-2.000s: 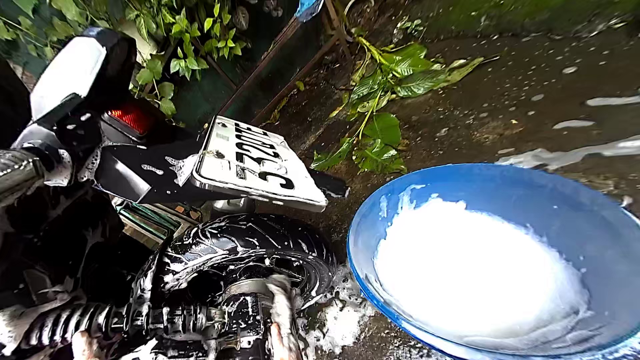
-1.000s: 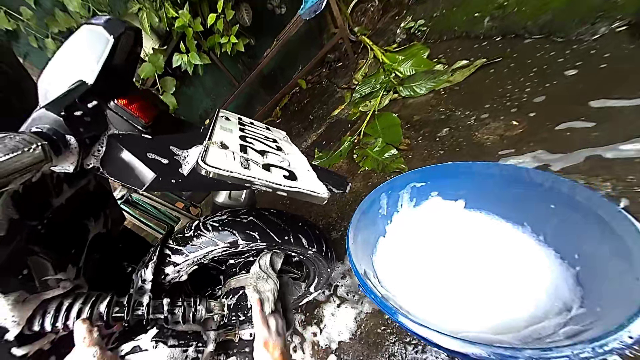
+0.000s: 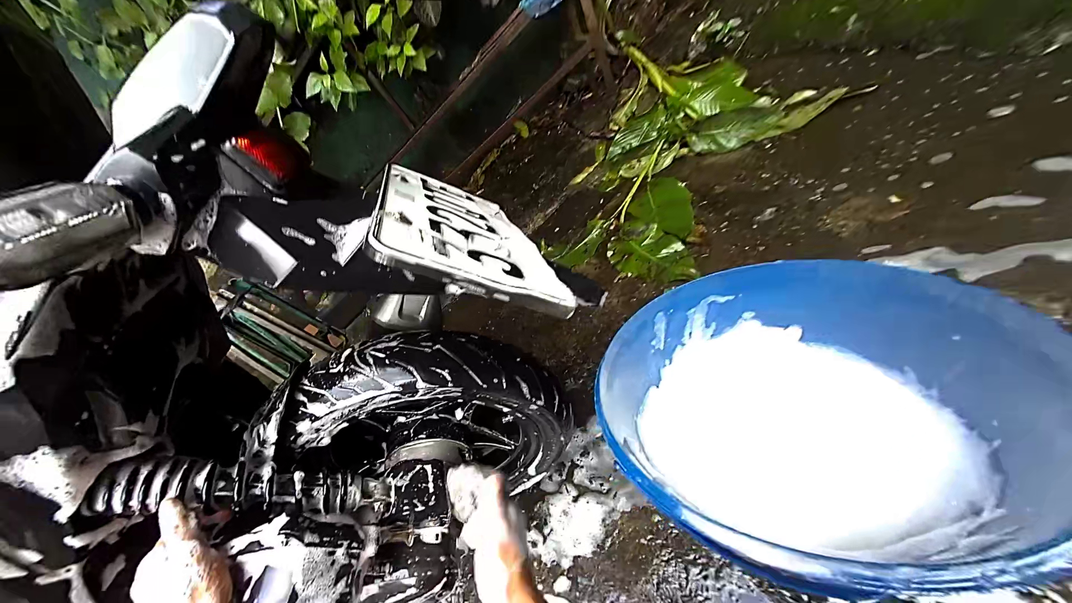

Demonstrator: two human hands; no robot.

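Note:
A motorcycle's rear wheel, streaked with white suds, lies at the lower middle. My right hand, covered in foam, is at the hub beside the wheel; a foamy, light-coloured lump, perhaps a cloth, is at its fingers. My left hand rests at the bottom left, by the coil-spring shock absorber, its fingers mostly foamy and cut off by the frame's edge; whether it holds anything is unclear. To the right stands a blue basin with thick white foam in it.
The licence plate juts out above the wheel, near the red tail light and the grab rail. Broad green leaves lie on the wet ground behind the basin. Rusty metal bars lean at the back.
My right hand, with a grey cloth seen at the wheel rim a second ago, has shifted down toward the hub. My left hand shows more and sits slightly further right. The basin stays put.

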